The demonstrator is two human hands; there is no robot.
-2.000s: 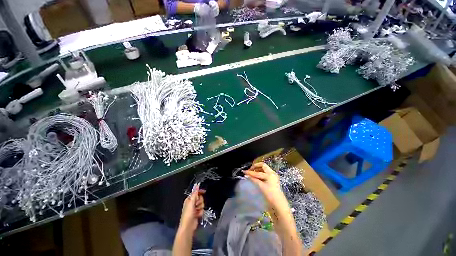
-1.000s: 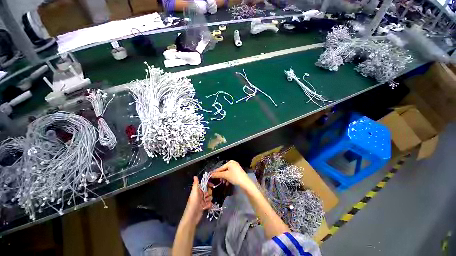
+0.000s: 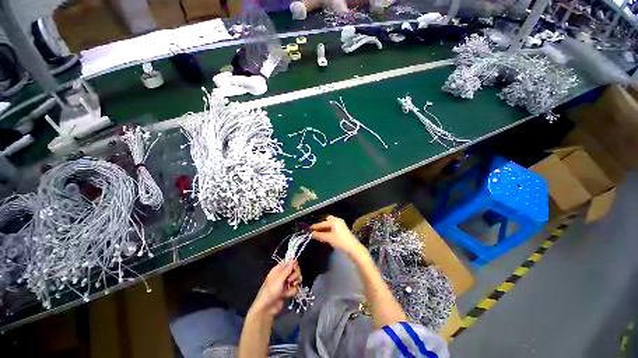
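Observation:
My left hand is closed around a small bunch of white wire leads over my lap. The strands fan out above the fist and their white tips hang below it. My right hand is at the upper right end of this bunch with its fingertips together. Whether it pinches a strand is too small to tell. A large white wire bundle lies on the green bench in front. An open carton of tangled leads stands to the right of my lap.
Coiled long leads and a folded tied hank lie at left. Loose leads and a small tied bundle lie to the right. Grey-white clumps are at the far right. A blue stool stands on the floor.
My right hand has come from the right to the bunch in my left hand, then slightly up. White parts on the far line have shifted left. The gloved hands opposite have mostly left view.

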